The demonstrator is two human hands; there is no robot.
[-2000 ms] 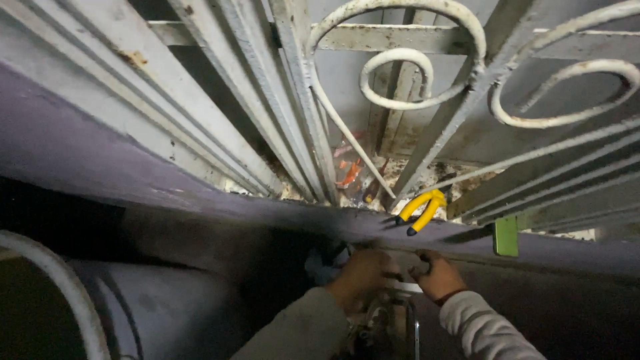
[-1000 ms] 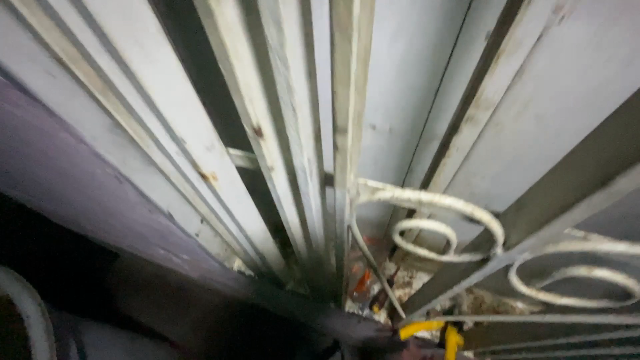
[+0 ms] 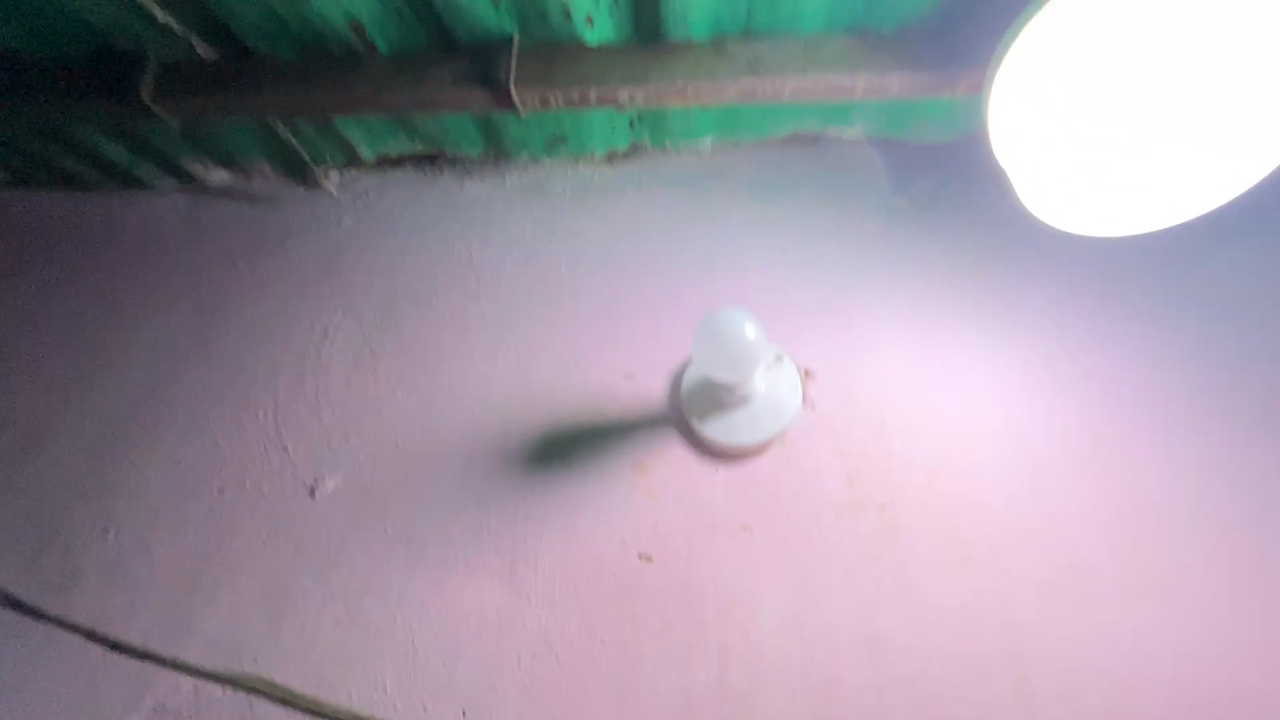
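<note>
Neither my left hand nor my right hand shows in the head view now, so what they hold or touch is hidden. A small white light bulb (image 3: 729, 345) sits in a round white lamp holder (image 3: 752, 412) fixed to a pink wall (image 3: 560, 590). The bulb looks unlit, and a dark shadow stretches from the holder to the left. At the upper right a very bright white light (image 3: 1140, 110) glares, its form washed out.
Green corrugated roofing sheets (image 3: 560, 135) run along the top, with a brownish metal beam (image 3: 700, 85) across them. A dark cable (image 3: 190, 668) slants down along the wall at the lower left.
The view has swung from the white metal grille to the wall and roof. Both hands and the yellow-handled tool, seen two seconds ago, are out of sight.
</note>
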